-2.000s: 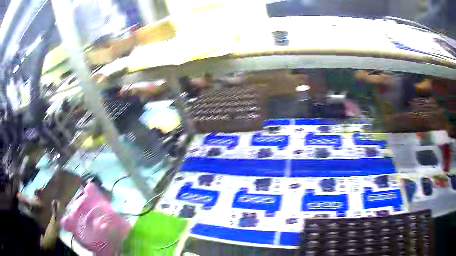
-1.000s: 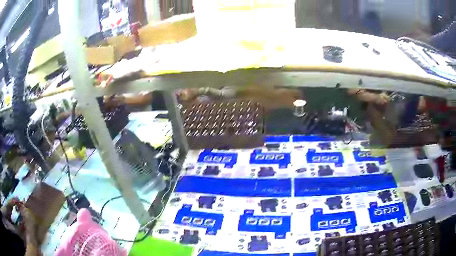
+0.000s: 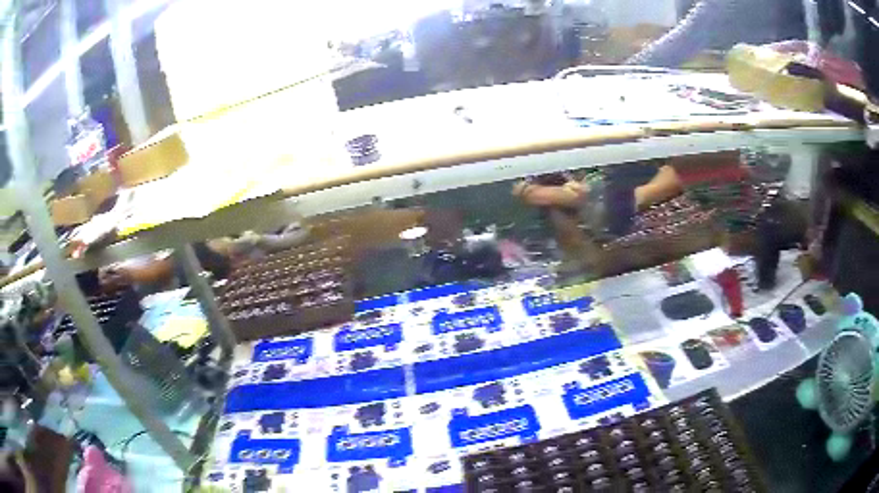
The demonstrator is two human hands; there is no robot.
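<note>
Neither of my hands is in the picture. Nearest in front of me, a dark brown partitioned parts tray (image 3: 617, 453) holds rows of small shiny pieces and is cut off by the bottom edge. It lies on blue-and-white printed sheets (image 3: 414, 380) that cover the bench. A second partitioned tray (image 3: 289, 289) with rows of small pieces stands at the far left of the sheets. A third tray (image 3: 675, 226) with reddish-brown contents is at the far right. The frame is blurred.
A long white shelf (image 3: 463, 130) crosses above the bench, with a dark ring (image 3: 363, 149) on it. A mint green fan (image 3: 844, 380) stands at the right, near a red upright item (image 3: 730, 291). A metal post (image 3: 106, 356) and a pink fan (image 3: 100, 474) are at the left. Other people's arms show beyond.
The view has turned to the right, so the bench, trays and shelf sit further left in the picture. The mint green fan has come into view, and more of the near tray shows.
</note>
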